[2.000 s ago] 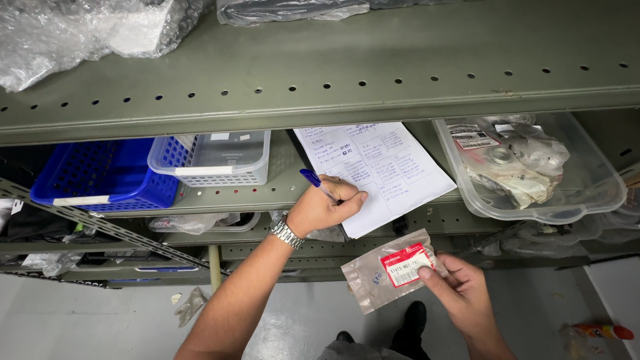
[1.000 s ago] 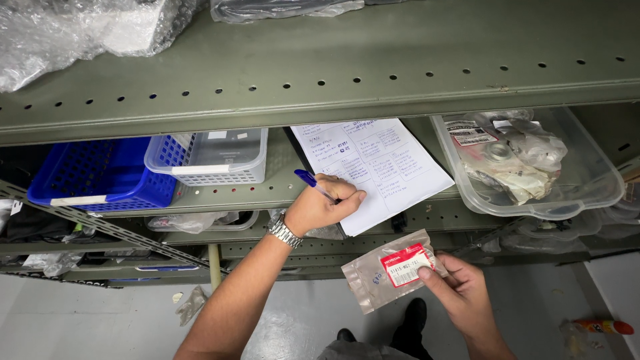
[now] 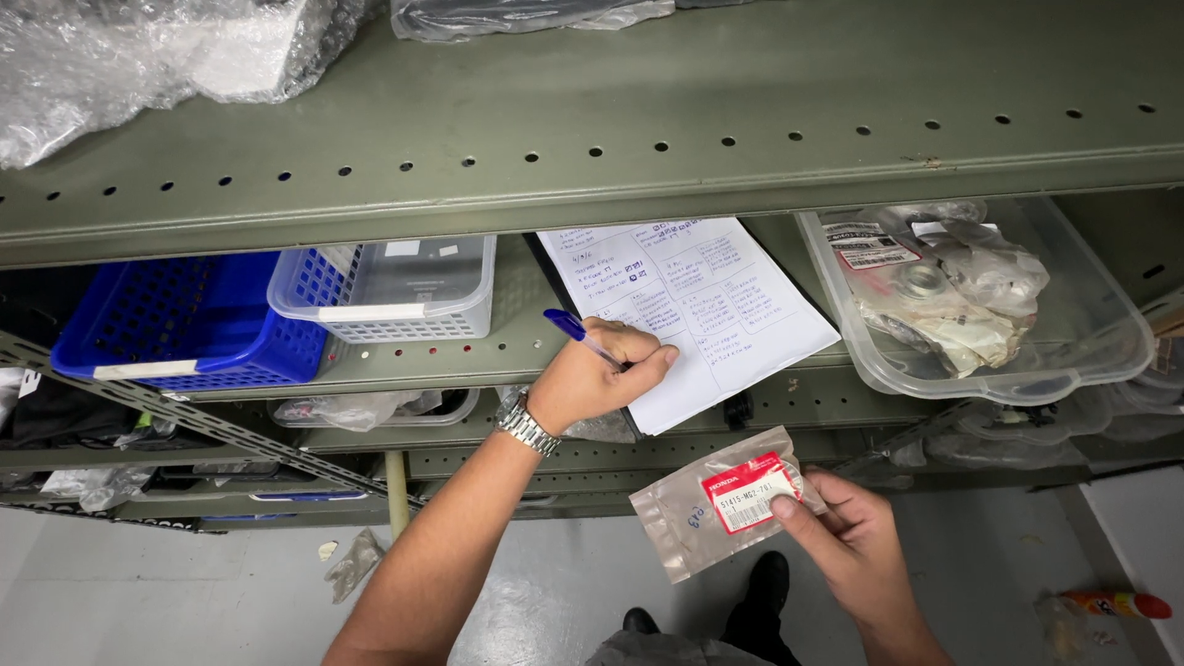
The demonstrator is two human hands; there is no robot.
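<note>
My left hand [image 3: 597, 375], with a metal-banded wristwatch [image 3: 527, 425] on the wrist, grips a blue ballpoint pen [image 3: 566, 325] and rests on a stack of white paper sheets [image 3: 786, 305]. Handwriting in ruled-off blocks covers much of the top sheet; the pen's tip is hidden by the fingers. A dark board edge shows under the sheets, which lie on a green metal shelf. Lower right, my right hand [image 3: 846, 527] pinches a clear plastic parts bag [image 3: 666, 518] between thumb and fingers. The bag bears a red and white Honda label [image 3: 751, 492] with a barcode.
Left of the papers stand a blue plastic basket [image 3: 213, 356] and a translucent basket [image 3: 398, 319]. A clear bin [image 3: 888, 375] with bagged parts is on the right. The upper shelf's perforated edge [image 3: 629, 190] runs above the hands, with bubble-wrapped items [image 3: 222, 55] on it.
</note>
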